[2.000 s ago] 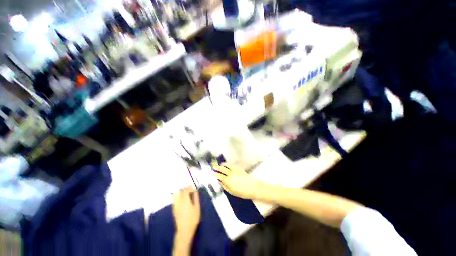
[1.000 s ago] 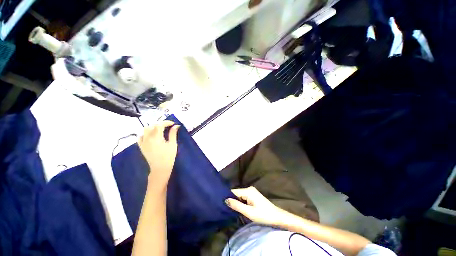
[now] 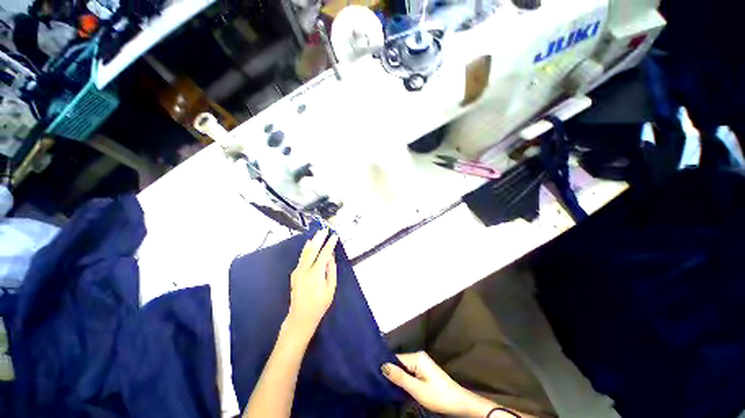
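Note:
A navy cloth piece (image 3: pixel 278 302) lies on the white table with its upper corner at the needle area of the white JUKI sewing machine (image 3: pixel 523 90). My left hand (image 3: pixel 314 282) lies flat on the cloth, fingertips close to the presser foot (image 3: pixel 321 214), with nothing seen gripped. My right hand (image 3: pixel 417 380) pinches the cloth's right edge lower down, near the lap. The needle itself is too small to tell.
Navy garments (image 3: pixel 73 302) are heaped at the left table edge. Pink-handled snips (image 3: pixel 474 168) and dark cut pieces (image 3: pixel 506 196) lie right of the needle. A large navy pile (image 3: pixel 645 286) fills the right. A teal basket (image 3: pixel 86 110) stands upper left.
Since a second ago the view has shifted, showing more of the machine head. My left hand has flattened on the cloth beside the presser foot. My right hand still holds the edge.

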